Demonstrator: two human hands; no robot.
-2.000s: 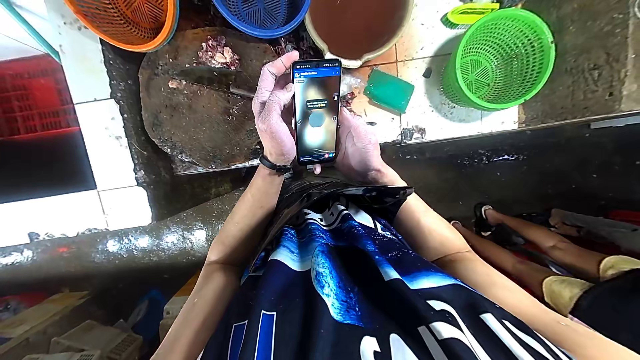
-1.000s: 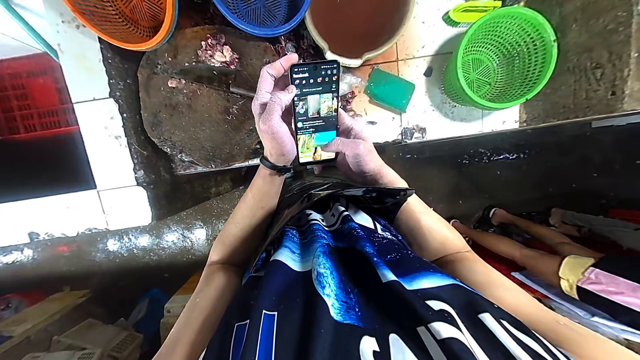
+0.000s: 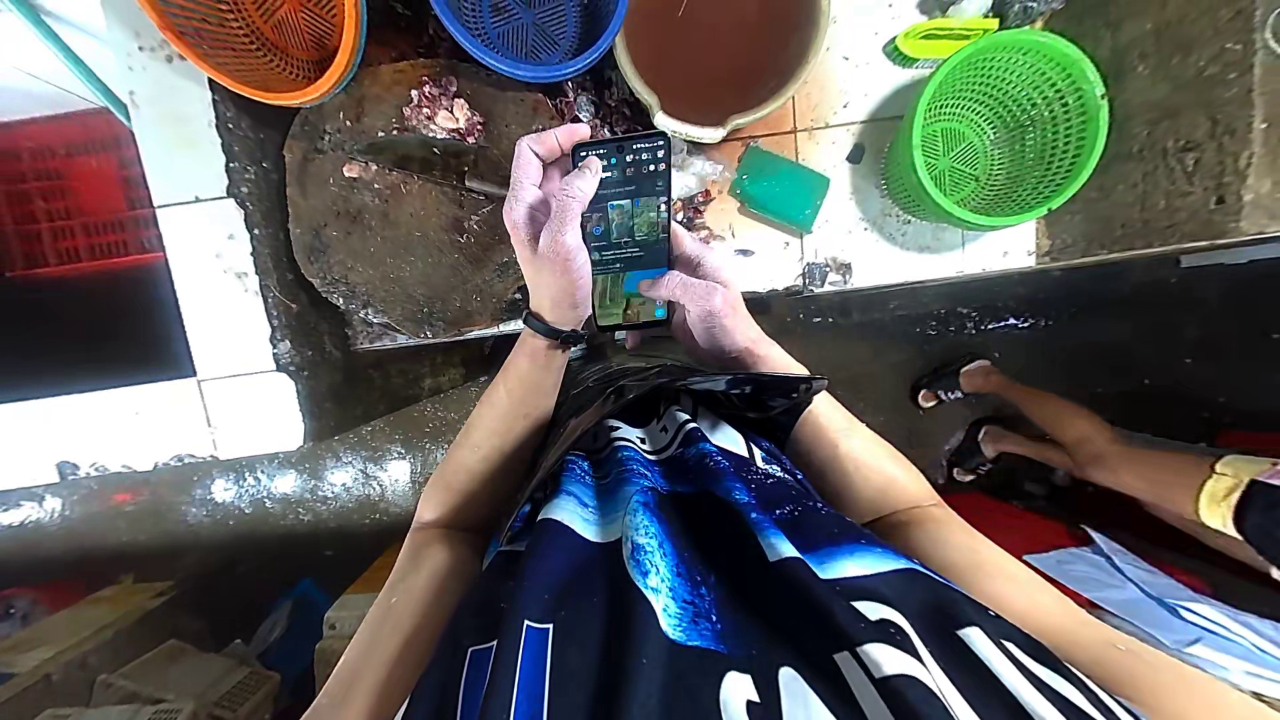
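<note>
A smartphone (image 3: pixel 628 235) with a lit screen is upright between my two hands. My left hand (image 3: pixel 555 220) grips its left side, the thumb lying on the upper left of the screen. My right hand (image 3: pixel 705 300) holds the lower right side, and its thumb rests on the lower part of the screen. Behind the phone, to the left, lies a round wooden chopping block (image 3: pixel 400 230) with meat scraps (image 3: pixel 445 110) on it. The handle of a knife (image 3: pixel 486 185) shows beside my left hand; how far its blade runs is unclear.
An orange basket (image 3: pixel 265 50), a blue basket (image 3: pixel 535 40) and a basin of brownish liquid (image 3: pixel 720 60) line the far side. Right of the phone are a green block (image 3: pixel 780 188), a green basket (image 3: pixel 1000 130) and a yellow-green brush (image 3: pixel 945 38). Another person's legs (image 3: pixel 1090 440) show at right.
My left thumb has moved from the phone's edge onto the upper screen. The right thumb has come onto the lower screen since the earliest frame. The screen display has changed. The other person's legs have shifted.
</note>
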